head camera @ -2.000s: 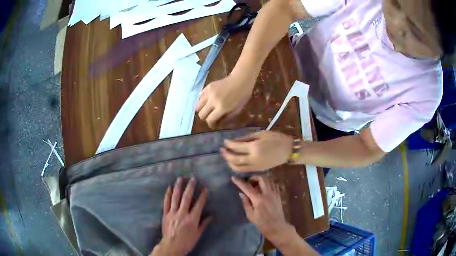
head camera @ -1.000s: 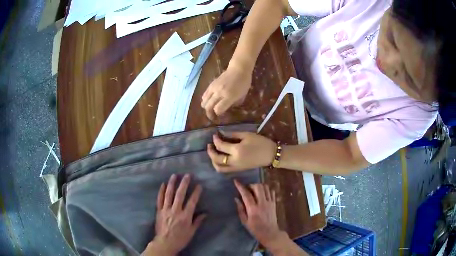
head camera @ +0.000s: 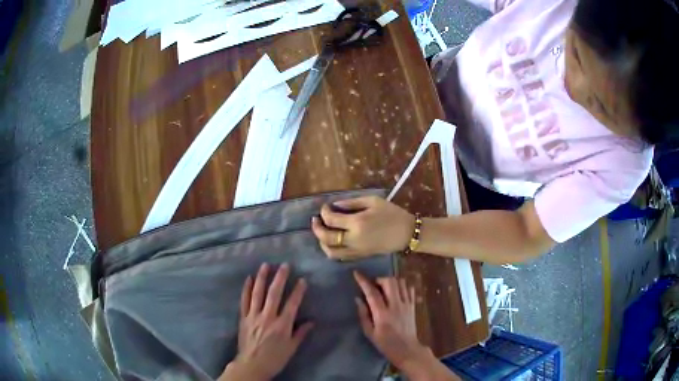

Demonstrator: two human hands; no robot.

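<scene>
A grey-brown part-sewn garment [head camera: 179,298] lies spread over the near part of the brown table, its long stitched band running across the top. My left hand [head camera: 269,320] lies flat on the cloth, fingers spread. My right hand [head camera: 391,316] rests at the garment's right side, fingers apart. Neither hand grips the cloth. A co-worker's hand [head camera: 357,227] with a ring and beaded bracelet pinches the band near its right end.
The brown table [head camera: 357,119] bears shears [head camera: 313,82], white cut strips [head camera: 216,141], an angled white strip [head camera: 450,178] and a white sheet with cut-outs [head camera: 253,30]. A co-worker in a pink T-shirt [head camera: 551,126] sits at the right. A blue crate [head camera: 514,357] stands below the table's right edge.
The co-worker's other hand has left the area above the band and moved up out of view. My hands have stayed nearly in place on the cloth.
</scene>
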